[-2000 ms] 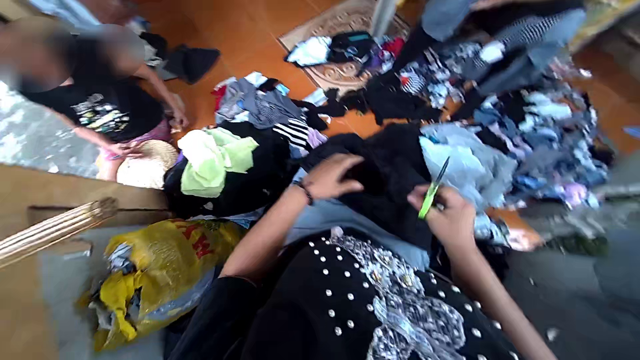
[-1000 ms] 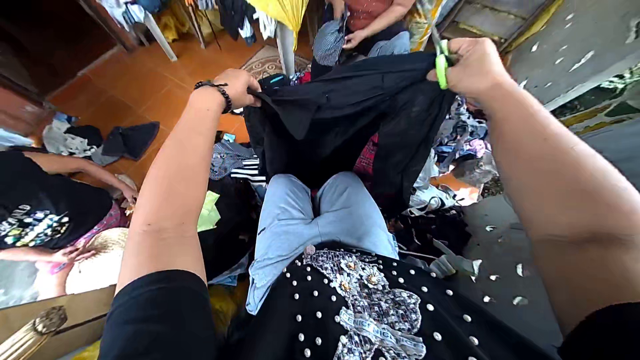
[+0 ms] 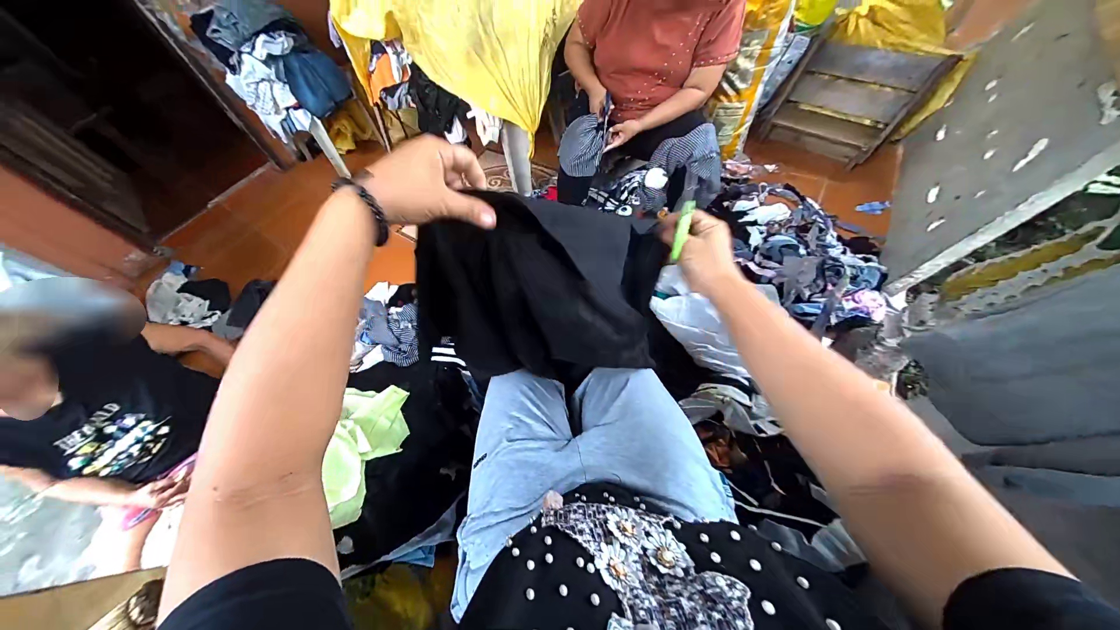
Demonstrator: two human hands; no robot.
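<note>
A black cloth garment (image 3: 551, 289) is stretched between my hands above my lap, hanging in loose folds. My left hand (image 3: 433, 184), with a dark beaded bracelet at the wrist, has its upper left corner between thumb and fingers. At the cloth's upper right corner is my right hand (image 3: 700, 245), closed around the green handles of a pair of scissors (image 3: 683, 230) and pinching the cloth's edge. The scissors point upward; their blades are blurred. Light blue trousers (image 3: 582, 437) cover my legs below the cloth.
Fabric scraps (image 3: 787, 254) are heaped on the right. Light green cloth (image 3: 363, 446) and black cloth (image 3: 416, 472) lie left of my legs. One person (image 3: 661, 61) sits opposite with striped cloth, another (image 3: 105, 402) at the left. A yellow sheet (image 3: 481, 52) hangs behind; a wooden frame (image 3: 853, 96) leans at back right.
Two seconds ago the black cloth lay bunched on my lap; one second ago both hands held it raised and spread. My hands are now closer together. The view has tilted up since the first frame.
</note>
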